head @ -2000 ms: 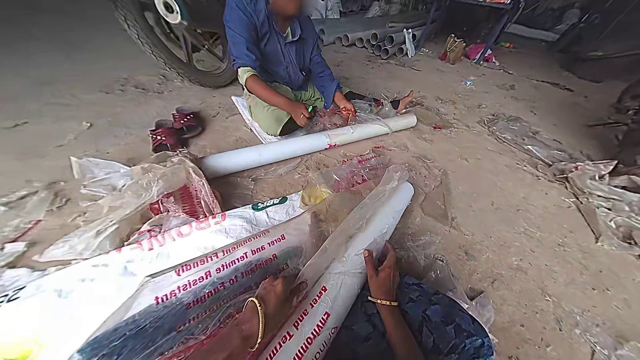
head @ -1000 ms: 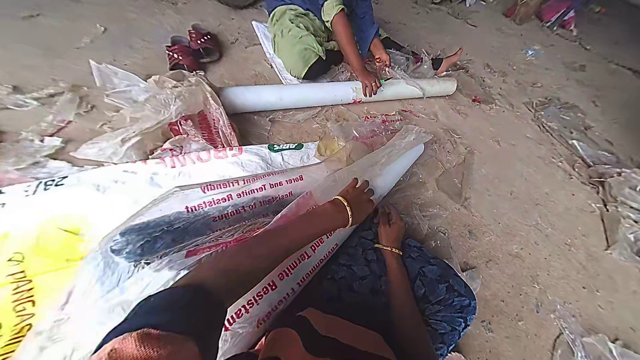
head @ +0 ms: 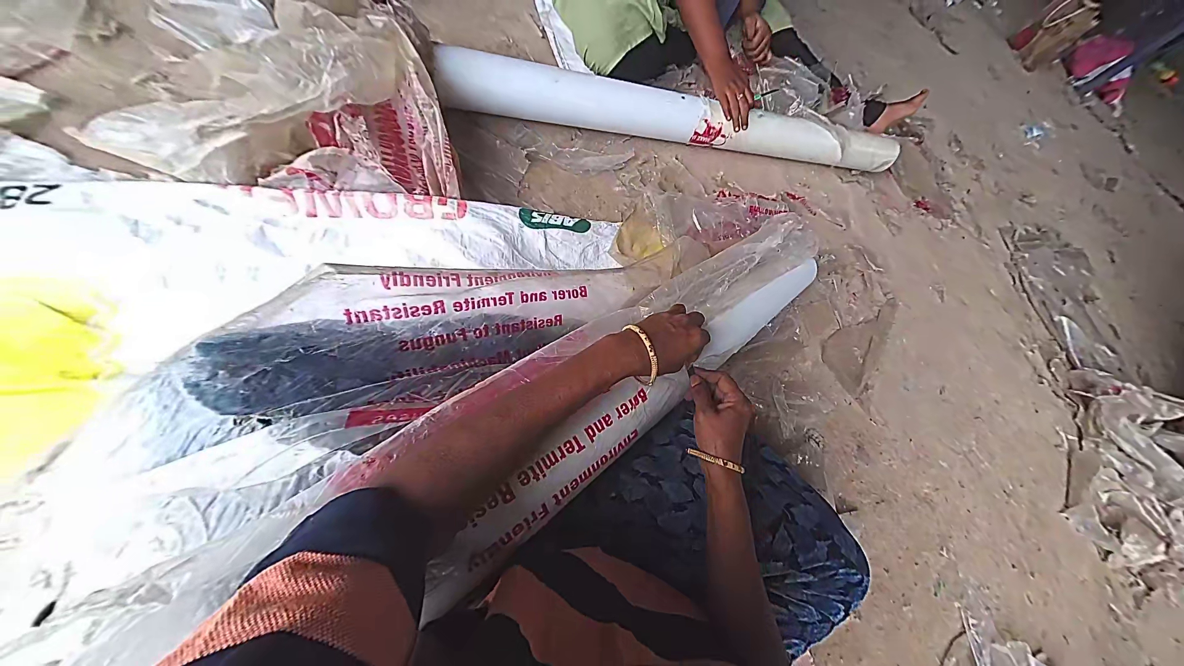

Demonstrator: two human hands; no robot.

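A white pipe [head: 763, 310] lies diagonally, partly inside a clear plastic sleeve [head: 555, 462] with red lettering. My left hand [head: 673, 342] reaches across the pipe, its bent fingers gripping the plastic on top. Close below it, my right hand [head: 721, 407] pinches the sleeve's edge at the pipe's near side. The two hands' fingertips almost meet; what lies between them is too small to tell. The pipe's far end shows bluish white beyond my hands, with loose film over its upper side. Its near part runs down toward my lap.
Printed white sacking [head: 518, 245] spreads at the left under loose film. Beyond it lies a second white pipe [head: 573, 97], where another person's hand [head: 731, 92] rests. Crumpled plastic [head: 240, 102] is at the upper left; more plastic [head: 1124, 462] lies on the dirt ground at the right.
My left hand has moved up along the pipe, close to my right hand, from lower on the sleeve. The view has tilted down and closer.
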